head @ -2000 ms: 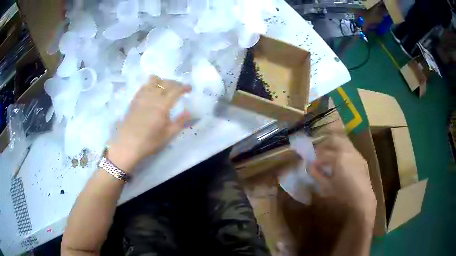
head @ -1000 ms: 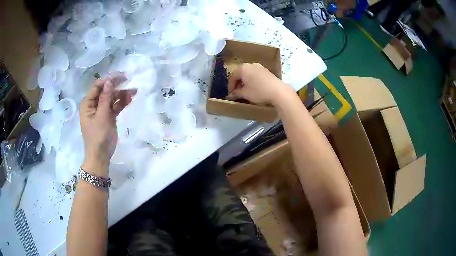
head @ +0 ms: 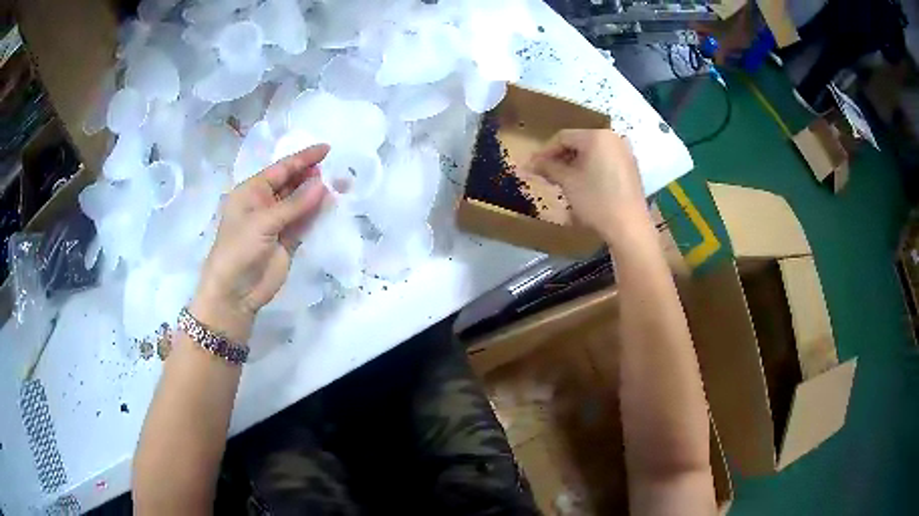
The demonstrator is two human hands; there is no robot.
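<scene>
My left hand point(head: 264, 224) is over the blade heap, thumb and fingertips closed on the edge of a translucent white fan blade point(head: 352, 181), its round hub turned up. My right hand point(head: 595, 173) is above the small open cardboard box point(head: 536, 234) at the table's right. Its fingertips are pinched together; whether a tiny insert is between them cannot be told. Dark inserts point(head: 496, 173) are piled in the left end of that box. Many white blades point(head: 237, 60) lie heaped over the table.
A large open carton point(head: 549, 403) stands by my right leg, under my right forearm. Another open carton point(head: 771, 232) stands on the green floor at right. A clear plastic bag point(head: 62, 264) and side boxes are at far left. Dark specks lie scattered on the white table point(head: 302, 353).
My right hand went from the floor carton side, where it held a blade, to the small box, and its fingertips have now risen from the dark pile. My left hand remains over the heap.
</scene>
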